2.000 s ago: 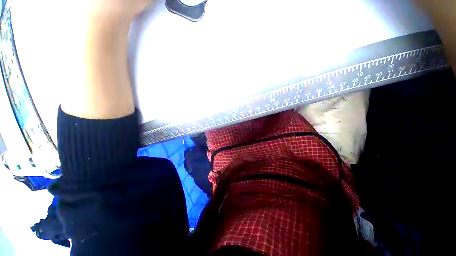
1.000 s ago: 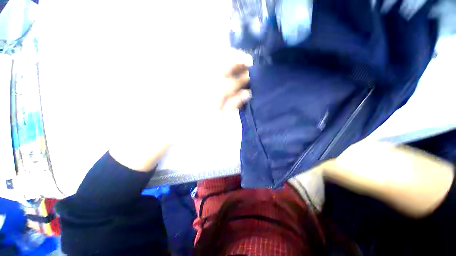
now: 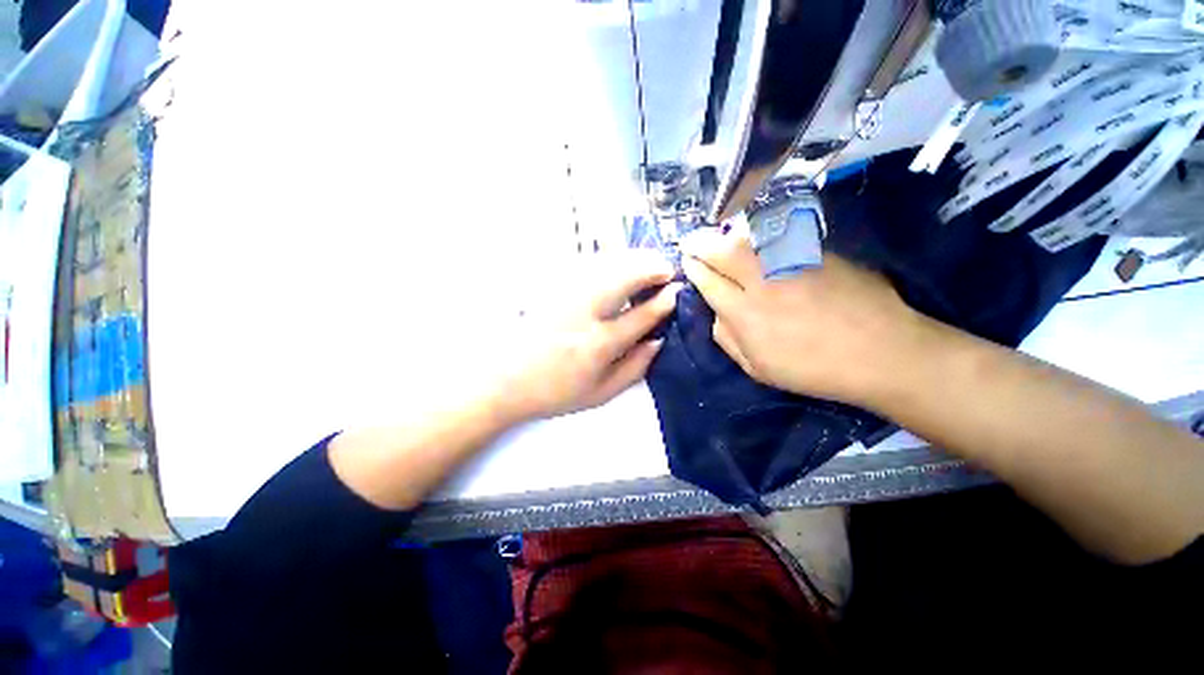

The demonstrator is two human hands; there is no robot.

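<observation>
The dark navy garment piece point(image 3: 739, 409) lies on the machine bed, bunched below the needle, with one corner over the front table edge and more cloth to the right behind my right forearm. My left hand point(image 3: 594, 346) pinches its left edge with the fingertips. My right hand point(image 3: 792, 317) grips the cloth with thumb and fingers just in front of the presser foot point(image 3: 679, 211). A grey block point(image 3: 787, 231) stands just right of the foot, above my right hand. The needle tip and the seam under my fingertips are hidden.
The machine head point(image 3: 805, 79) is above my hands, with a grey ridged knob point(image 3: 997, 46) at its right. White printed labels point(image 3: 1070, 132) hang at the right. A measuring tape point(image 3: 581, 509) runs along the front edge. Cardboard with blue tape point(image 3: 106, 363) covers the left edge.
The view has shifted so the machine head and labels show. The navy garment has moved from spread at the right to bunched at the needle. Both hands have come together on it near the foot.
</observation>
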